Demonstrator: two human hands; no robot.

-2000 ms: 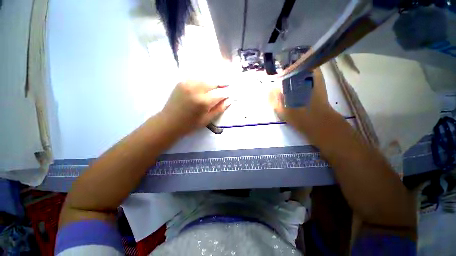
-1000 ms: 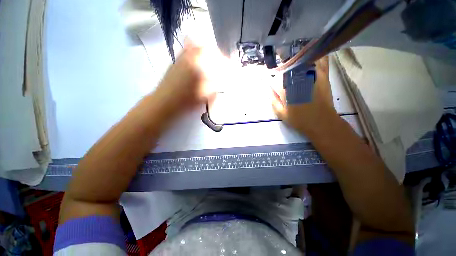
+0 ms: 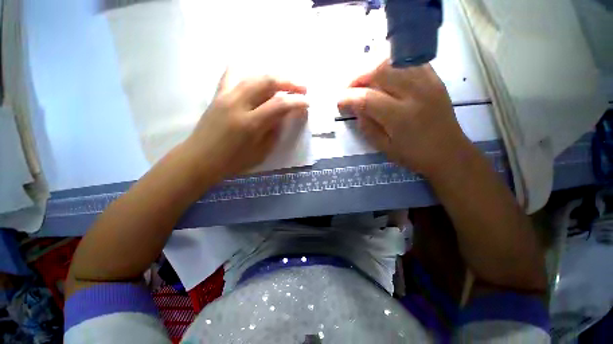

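Note:
A cream fabric panel (image 3: pixel 158 87) lies on the white machine table, left of and under my left hand, and glows near white under the lamp. My left hand (image 3: pixel 259 121) rests on the panel near its right part, thumb and index fingertips close together at its edge. My right hand (image 3: pixel 403 111) is on the bed below the grey block (image 3: pixel 413 33), fingers bent and fingertips close together. Glare hides whether fabric lies between the fingertips of either hand. The needle area is at the top edge, mostly cut off.
Layered cream cut pieces hang over the table at the right (image 3: pixel 531 101) and at the far left (image 3: pixel 20 151). The grey-blue front edge with a printed ruler (image 3: pixel 302 191) runs below my hands. A red basket (image 3: pixel 176 310) is under the table. Dark blue scissor loops (image 3: pixel 601 144) are at the right.
The view has tilted down, so the machine head has mostly left the picture. My left hand has come back toward the front edge, and a cream panel now lies across the left side of the bed.

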